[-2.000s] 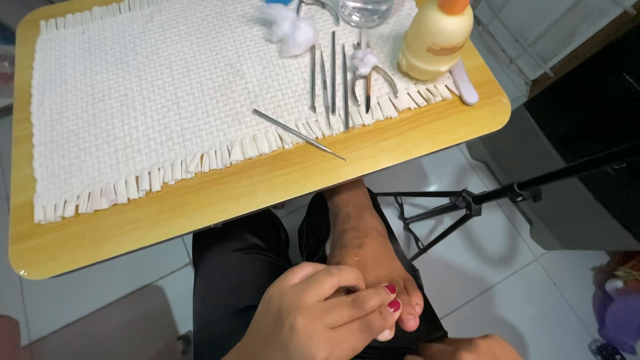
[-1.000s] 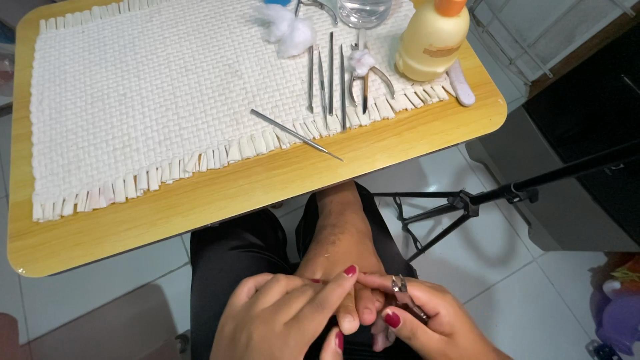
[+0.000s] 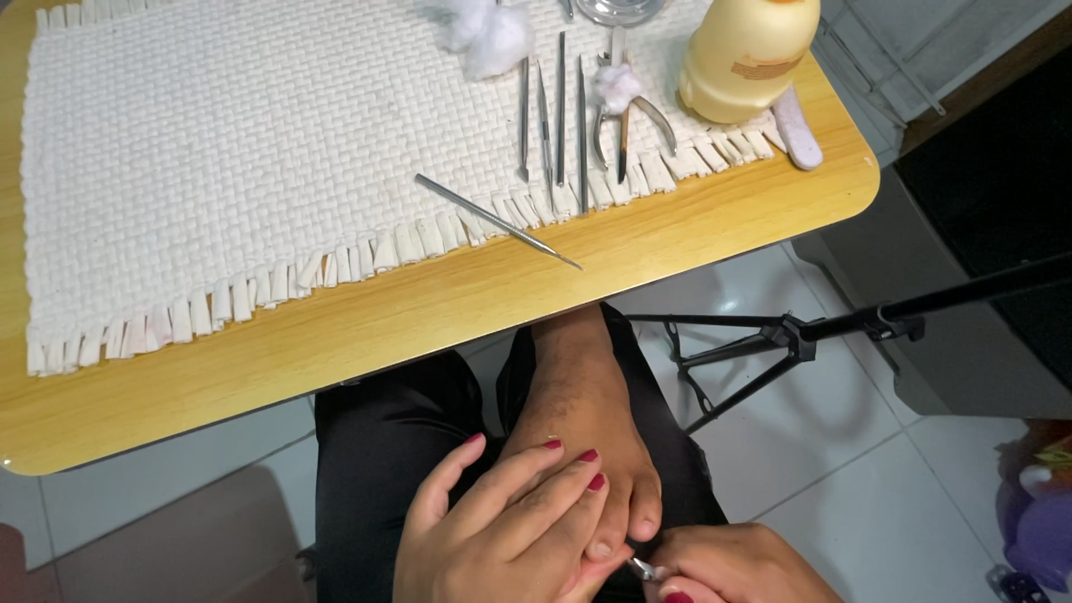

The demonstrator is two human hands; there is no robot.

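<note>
A person's bare foot (image 3: 578, 419) extends from under the table, between black-clothed legs. My left hand (image 3: 511, 519) lies over its toes, fingers spread across the top and thumb beside a toe tip, holding the forefoot. Low in the head view, my right hand (image 3: 729, 561) grips a small shiny metal tool (image 3: 641, 569), whose tip is close to the toes; the fingers hide the rest of it. On the table lie a slim metal cuticle tool (image 3: 498, 219), several similar metal tools (image 3: 561, 109), and a cuticle nipper (image 3: 657, 121) with cotton (image 3: 617, 87) on it.
The wooden table (image 3: 335, 335) bears a white woven mat (image 3: 251, 151). Near its right end stand a yellowish bottle (image 3: 745, 63), a purple nail file (image 3: 797, 130), a clear glass dish (image 3: 620, 7) and cotton wool (image 3: 490, 38). A black tripod (image 3: 787, 335) stands right of the foot.
My right hand has come in from the lower edge, touched the toes, then drawn back down and right. My left hand's fingers have spread across the foot.
</note>
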